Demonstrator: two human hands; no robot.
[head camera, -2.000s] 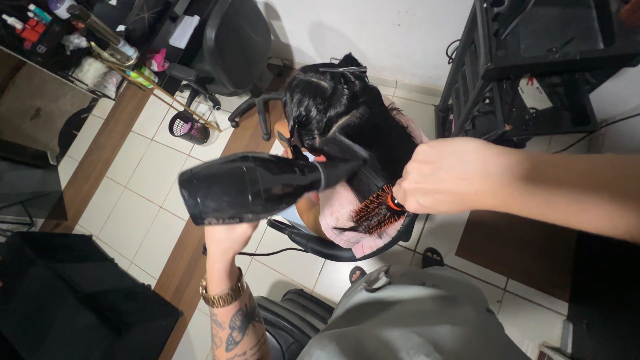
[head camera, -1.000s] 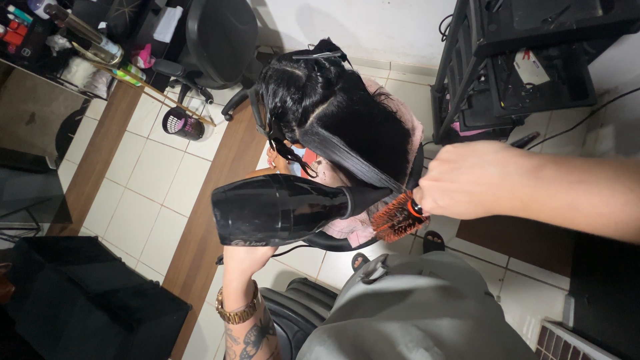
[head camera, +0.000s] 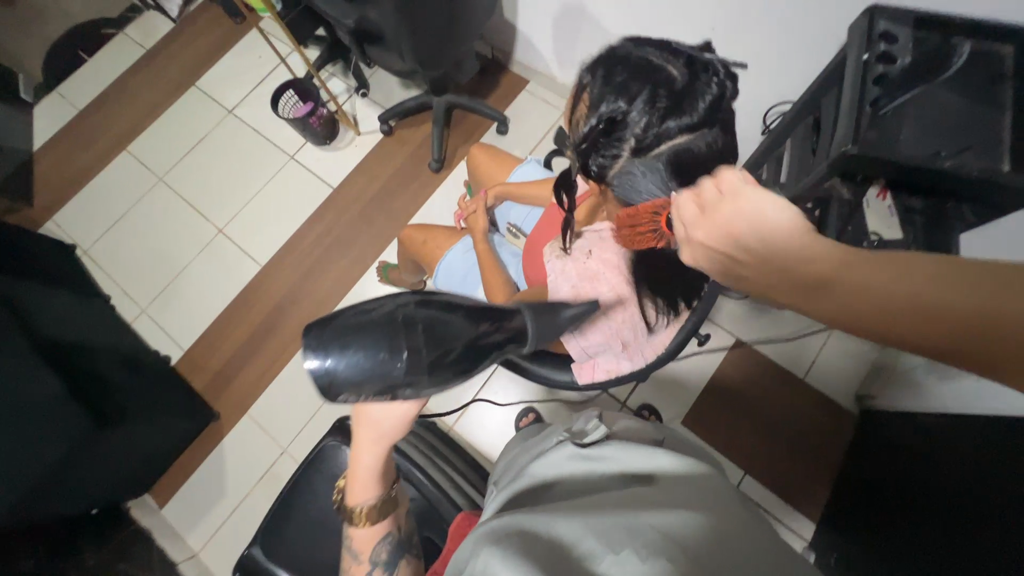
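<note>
A seated person with dark, sectioned hair (head camera: 656, 112) has a pink towel (head camera: 596, 300) over the shoulders. My left hand (head camera: 390, 416) grips a black hair dryer (head camera: 416, 344) from below; its fingers are mostly hidden behind the body. The dryer's flat nozzle points right, over the towel, apart from the hair. My right hand (head camera: 732, 224) holds a round hairbrush with orange bristles (head camera: 642, 224). The brush lies against a hair section at the back of the head, and loose dark hair hangs below it.
A black trolley (head camera: 904, 152) stands at the right, near the wall. An office chair's wheeled base (head camera: 438, 112) and a mesh bin (head camera: 306, 112) are at the top. A black chair seat (head camera: 308, 496) is beside my left forearm. The dryer's cord (head camera: 512, 402) crosses the tiled floor.
The brush has moved from the hair's lower ends up near the head. The dryer's nozzle, earlier close to the brush and hair, is now apart from them. The view has shifted.
</note>
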